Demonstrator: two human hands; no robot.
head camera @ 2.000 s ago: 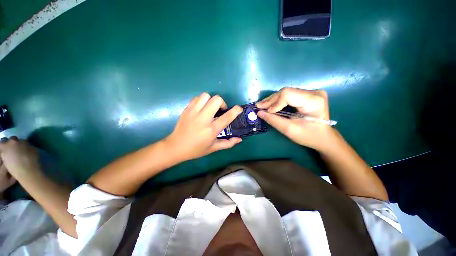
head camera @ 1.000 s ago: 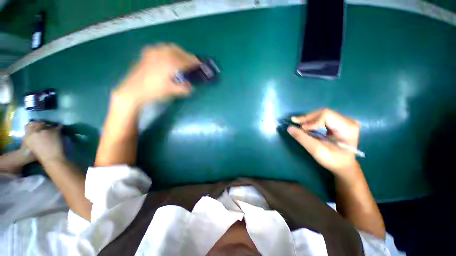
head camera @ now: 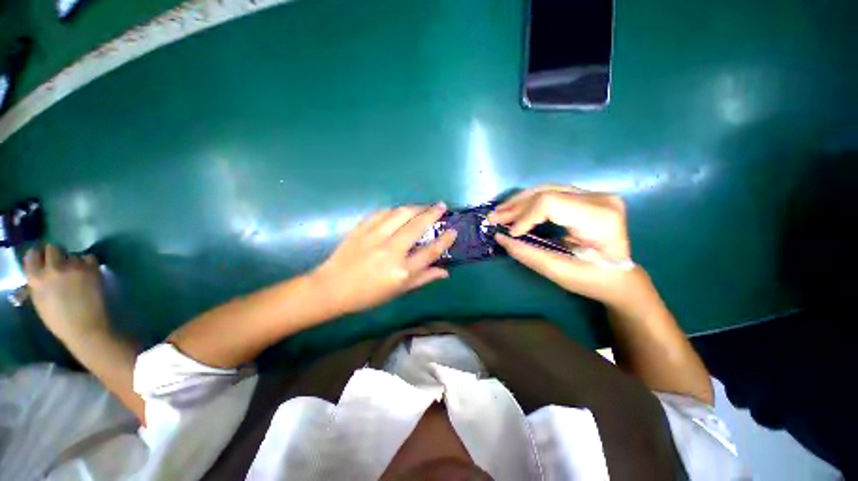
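Observation:
A small dark handset body [head camera: 466, 239] lies on the green bench in front of me, with white marks at its left end and a small bright spot near its right end. My left hand [head camera: 388, 251] holds its left end, fingers over the top. My right hand [head camera: 564, 235] grips a slim tool [head camera: 538, 243] like a pen, dark toward the tip, at the right end of the handset. My fingers hide the tool's tip.
A glossy black smartphone [head camera: 568, 54] lies beyond my hands at the top. At left, another person's hand [head camera: 66, 291] is near a small black object [head camera: 23, 223]. A worn pale strip [head camera: 122, 54] curves across the upper left, with dark objects beyond it.
One second ago my left hand was at the upper left, blurred, with a small dark device; now it is back at centre on a handset. My right hand has moved slightly left to its right end.

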